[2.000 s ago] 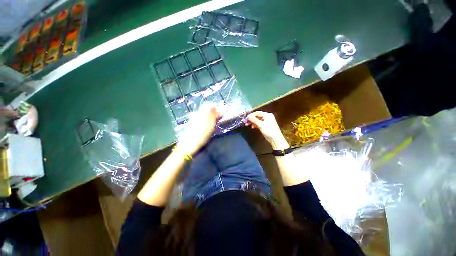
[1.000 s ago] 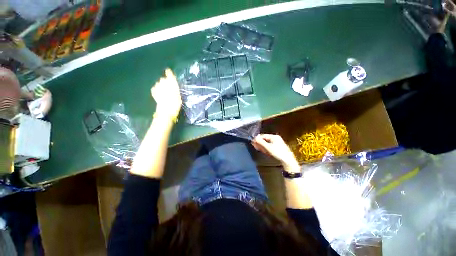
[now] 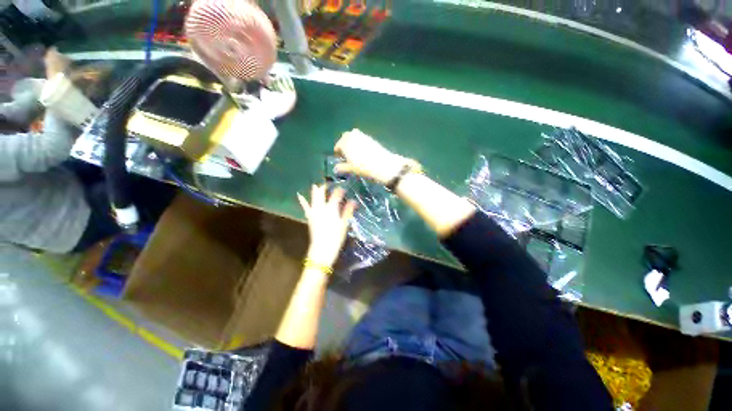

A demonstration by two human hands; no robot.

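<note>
My left hand (image 3: 327,221), with a yellow wristband, is over the bench's front edge, fingers spread beside a crumpled clear plastic bag (image 3: 371,225). My right hand (image 3: 371,156), with a dark wristband, reaches across from the right. Its fingers are curled down over the bag's far end and a small dark-framed part (image 3: 331,166). Blur and the fingers hide whether it grips either. A dark compartment tray (image 3: 534,189) under clear film lies on the green bench to the right.
A second film-covered tray (image 3: 602,172) lies behind it. A white fixture (image 3: 703,318) and white scrap (image 3: 656,286) are far right. A pink fan (image 3: 233,40) and white-yellow box (image 3: 245,140) stand left. Cartons (image 3: 193,261) are below the edge. Another person's grey sleeve (image 3: 36,152) is left.
The view has swung left. Both hands have left the large tray and come to the crumpled bag; my right hand has crossed over and let go of the film edge at the tray.
</note>
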